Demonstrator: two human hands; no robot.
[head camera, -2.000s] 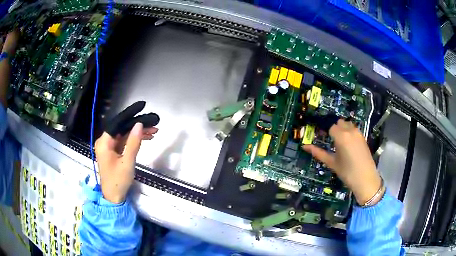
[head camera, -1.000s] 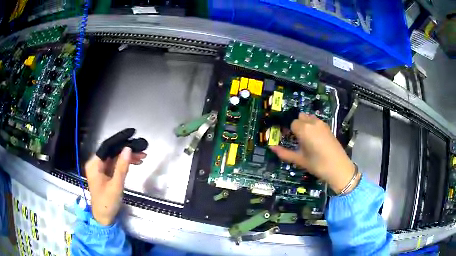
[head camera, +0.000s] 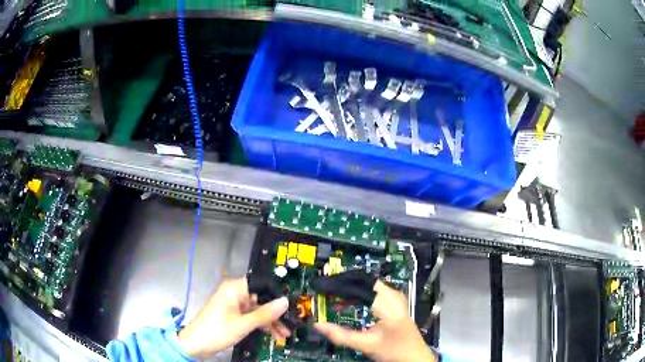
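Note:
The green circuit board lies in its black carrier at the lower middle, with yellow capacitors and round pale-topped cans at its upper left. My left hand, with black finger cots, is over the board's left side, fingertips near a copper-coloured wound part. My right hand is over the board's middle, its covered fingers above and its thumb below an upright yellow transformer. The fingers hide much of the board. Whether either hand grips a part cannot be told.
A blue bin of long pale metal parts stands beyond the rail. A narrow green side board lies along the carrier's far edge. Another populated board is at far left. A coiled blue cord hangs down at left.
The view has tilted up, showing the blue bin and putting the board lower. My left hand has moved from over the metal plate to the board. My right hand stays by the yellow transformer.

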